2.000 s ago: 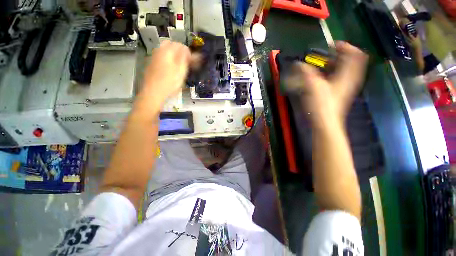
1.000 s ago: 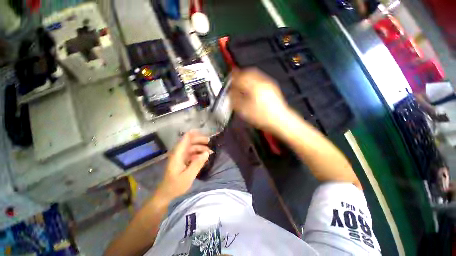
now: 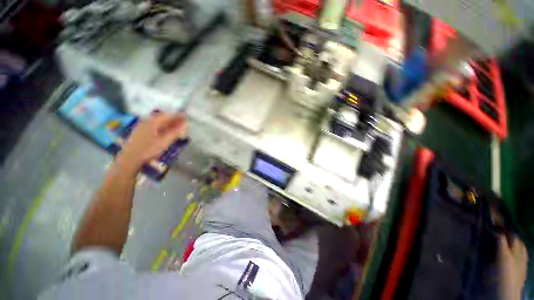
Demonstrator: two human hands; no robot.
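Note:
My left hand [image 3: 155, 137] is blurred, with curled fingers, at the machine's left front corner; whether it holds anything cannot be told. My right hand [image 3: 514, 266] is at the picture's right edge, partly cut off, beside the black tray [image 3: 448, 252]; its fingers are unclear. A module with a gold patch [image 3: 471, 197] lies at the tray's far end. A red tray edge [image 3: 410, 225] shows along the black tray's left side. In the fixture on the press machine sits a module with a pale face [image 3: 348, 116] and a gold-orange patch.
The press machine [image 3: 205, 132] carries a blue-lit control screen [image 3: 272, 169] and a red emergency stop [image 3: 354, 217] at its front corner. Red trays [image 3: 495, 96] lie at the back right. A blue printed item [image 3: 93, 117] is at the left. The whole view is blurred.
The view has swung left. My left hand has moved from in front of my body to the machine's left corner. My right hand has moved from beside the fixture to the tray's far right side.

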